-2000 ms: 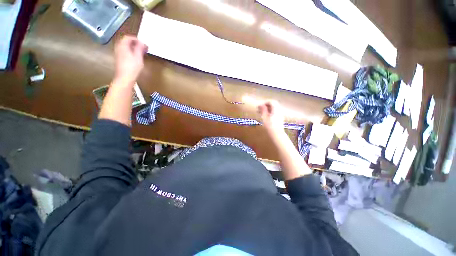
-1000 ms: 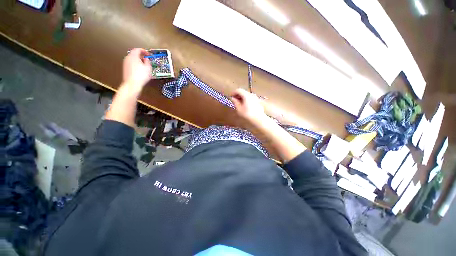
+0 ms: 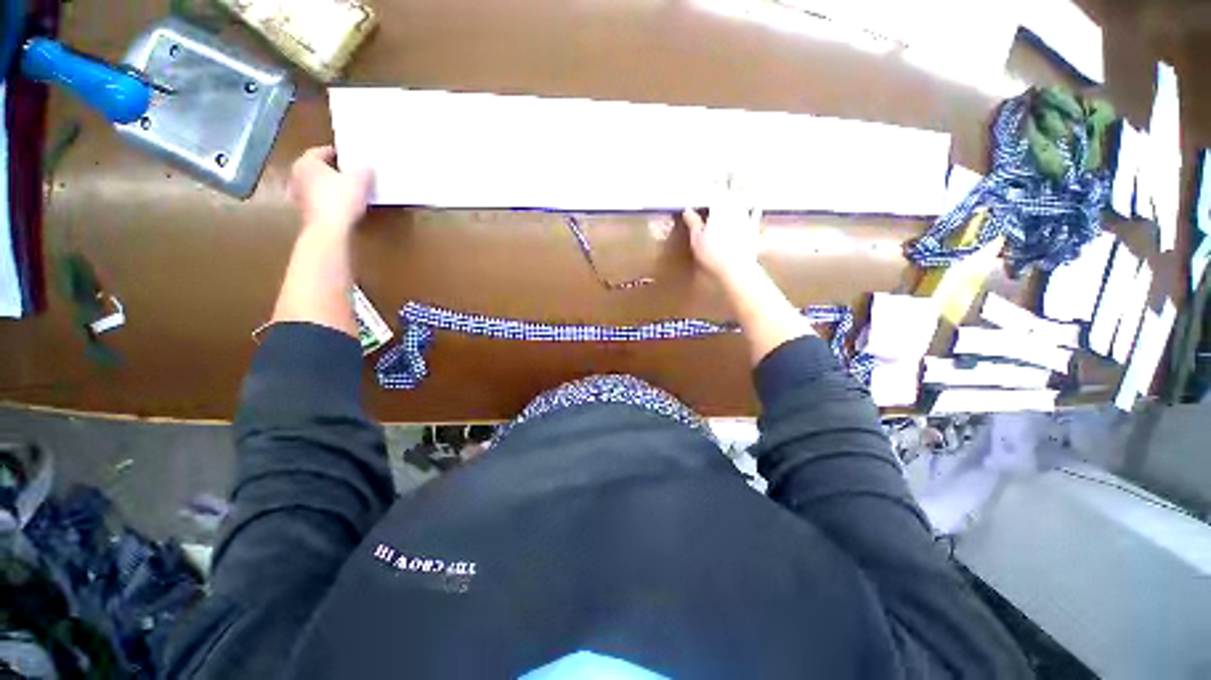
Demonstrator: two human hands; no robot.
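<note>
A long white-topped panel stack (image 3: 571,153) lies across the table in front of me. My left hand (image 3: 332,189) grips its left end at the front corner. My right hand (image 3: 726,237) is at its front edge right of the middle, fingers apart and partly over the white top. A navy-and-white checked tie strip (image 3: 571,327) lies loose on the table between my arms, nearer me. A thin dark cord (image 3: 588,253) lies between panel and strip. The small open box (image 3: 372,320) is mostly hidden behind my left forearm.
A blue-handled machine with a silver base plate (image 3: 213,109) and a cream block (image 3: 312,29) stand at upper left. At right are a heap of checked strips (image 3: 1036,193), a yellow block (image 3: 951,284) and several narrow white-topped pieces (image 3: 993,375).
The view has turned and shifted. My left hand has moved from the small box to the panel's left end. My right hand has left the checked strip and is at the panel's front edge.
</note>
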